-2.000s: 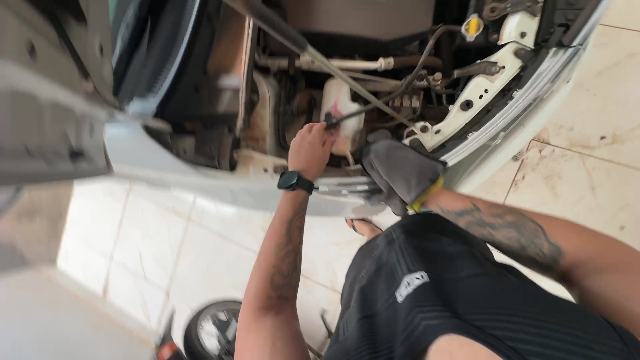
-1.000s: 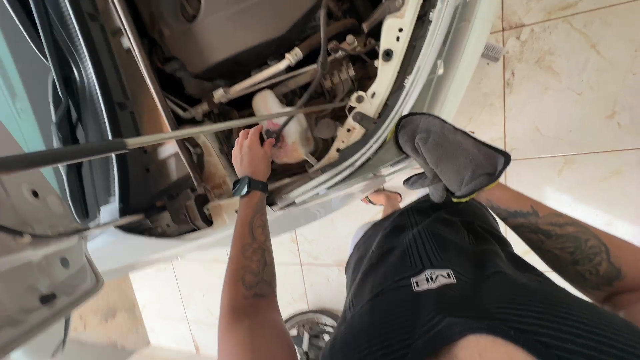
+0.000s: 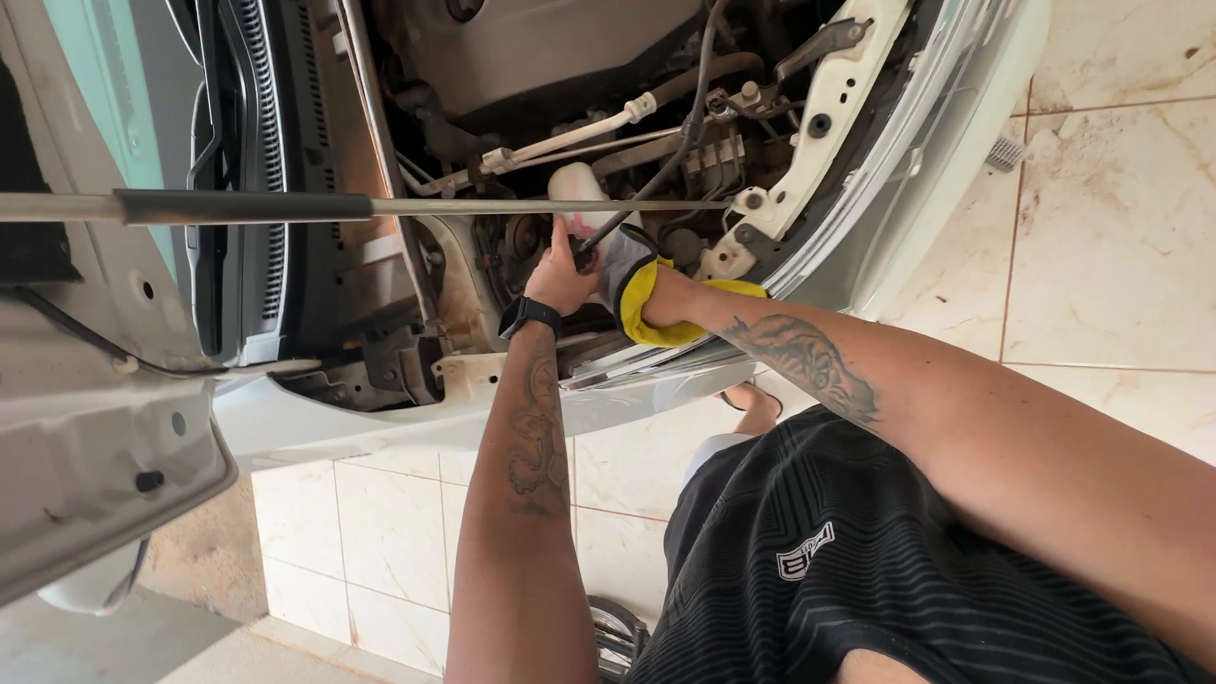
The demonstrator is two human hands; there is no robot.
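My left hand (image 3: 562, 277), with a black watch on its wrist, has its fingers around the dark end of a black hose (image 3: 646, 185), at a translucent white plastic reservoir (image 3: 577, 185) with pinkish marks. My right hand is inside a grey cloth mitt (image 3: 624, 261) with yellow trim, close beside the left hand and against the reservoir's near side. Its fingers are hidden, so its grip cannot be seen. The reservoir's top and the hose end are partly covered by both hands.
A metal hood prop rod (image 3: 475, 205) with a black sleeve crosses above the hands. Around them lie the engine cover (image 3: 541, 47), a pale pipe (image 3: 579, 133), the white front frame (image 3: 826, 123) and the fender (image 3: 380, 427). The raised hood (image 3: 104, 456) is at left; a wheel (image 3: 613, 632) stands below.
My right hand in the mitt has moved from outside the car's front edge, left into the engine bay, beside the left hand. The left hand stays at the reservoir.
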